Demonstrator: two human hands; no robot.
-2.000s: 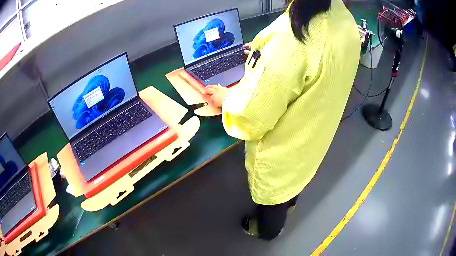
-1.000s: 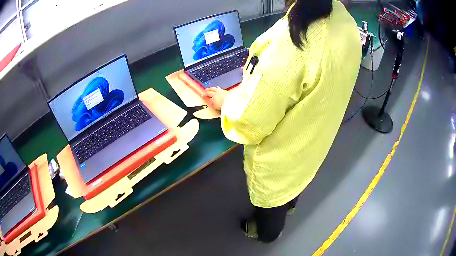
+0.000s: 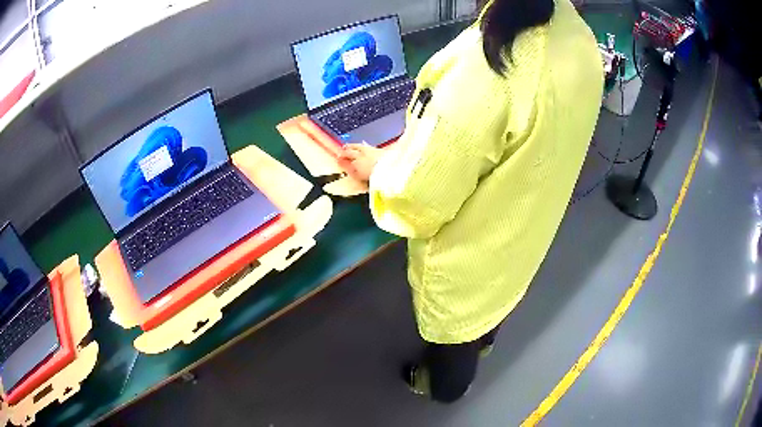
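Observation:
Neither of my hands is in the picture. An open grey laptop (image 3: 194,218) with black keys lies nearest in front of me, its screen showing a blue swirl and a small white box. It sits on a red-orange tray (image 3: 219,273), which lies on a tan cardboard tray (image 3: 180,335) with notched edges. A second open laptop (image 3: 368,113) with the same screen stands farther along the bench. A third laptop (image 3: 29,321) is cut off by the left edge.
A person in a yellow smock (image 3: 493,167) stands at the second laptop, one hand at its tray's front corner. The green bench (image 3: 276,288) runs diagonally under a shelf. A black pedestal stand (image 3: 632,197) and yellow floor line (image 3: 635,296) are at right.
The other person's far hand, seen at the laptop's right side two seconds ago, is now hidden by the body. The laptops have not moved.

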